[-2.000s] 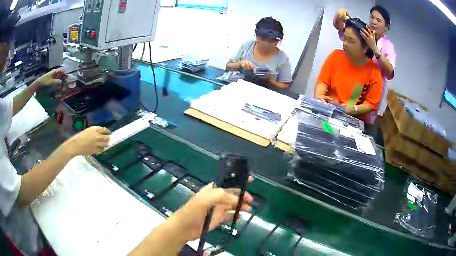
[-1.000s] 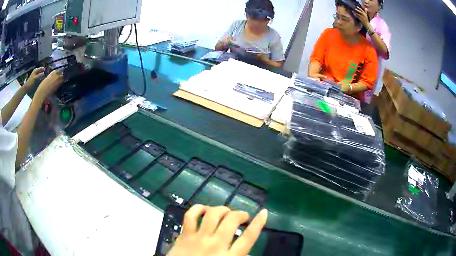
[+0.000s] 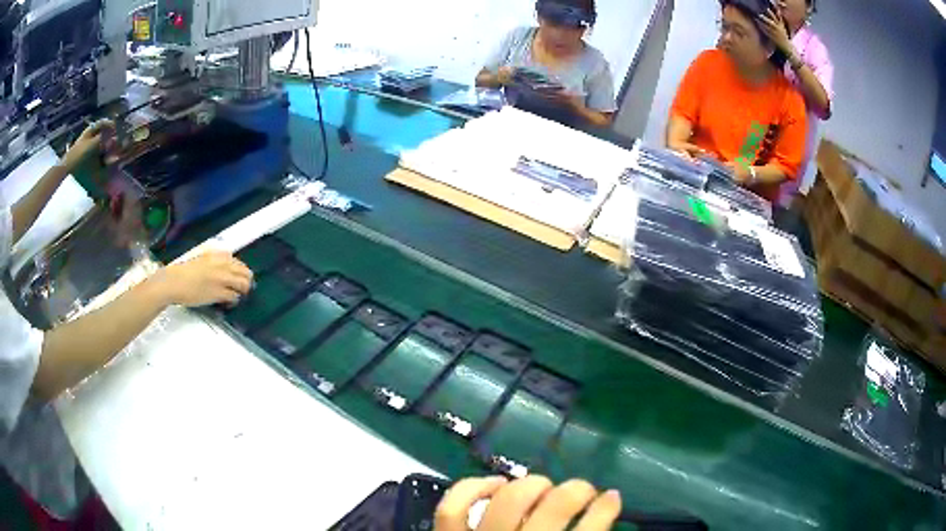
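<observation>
Several black phone middle frames [image 3: 412, 390] lie overlapping in a row on the green conveyor belt [image 3: 664, 456]. My left hand [image 3: 534, 506] is at the bottom edge, cut off by it, with its fingers curled over a black phone middle frame [image 3: 418, 500]. Black parts show on both sides of the fingers; how many pieces lie under them cannot be told. My right hand is not in view.
A white work surface [image 3: 223, 425] lies at left. A neighbour's hand [image 3: 207, 280] is at the belt's left end, by a white guide bar [image 3: 249, 226] and a blue-based press [image 3: 244, 156]. Bagged trays [image 3: 716, 280] and white sheets [image 3: 498, 171] stand beyond. People are opposite.
My left hand, earlier holding a frame upright above the belt, then laid over a frame, is now lower at the bottom edge. The neighbour's hand moved from the press to the belt's left end.
</observation>
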